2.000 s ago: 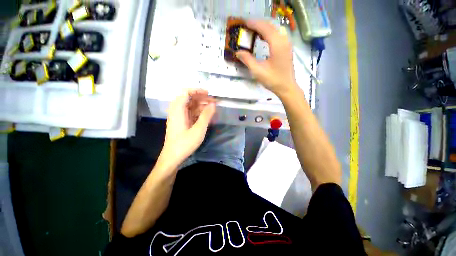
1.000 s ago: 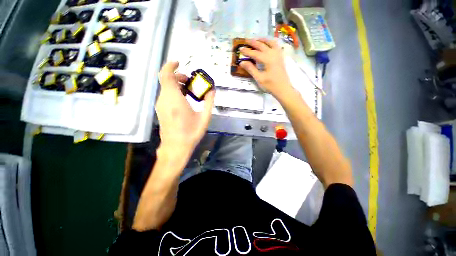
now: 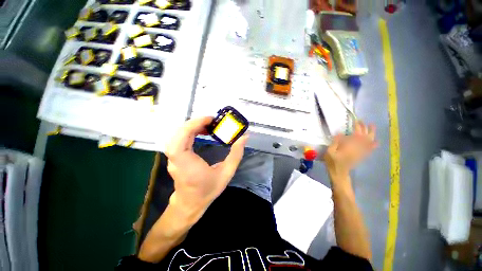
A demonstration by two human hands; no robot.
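Observation:
My left hand [image 3: 198,164] holds a black rounded-square watch housing [image 3: 229,126] between thumb and fingers, above the bench's front edge. A white battery with a yellow edge shows in it. My right hand [image 3: 350,148] is blurred, fingers spread, with nothing seen in it, at the bench's front right corner. The tweezers [image 3: 322,115] lie just beyond it. The orange-brown fixture [image 3: 272,87] stands on the perforated plate with another black unit with a white battery [image 3: 281,73] in its recess; neither hand touches it.
The white blister tray [image 3: 105,123] at left holds several black units with yellow-edged batteries. A red button [image 3: 310,153] is on the bench front. A grey-green meter [image 3: 346,52], orange-handled tool [image 3: 320,56] and pale stick [image 3: 341,98] lie at right. White sheets [image 3: 304,211] are below the bench.
My right hand has left the fixture and moved right and nearer the bench's front edge. My left hand, empty at first, then took a housing and now holds it nearer the front. The view has shifted.

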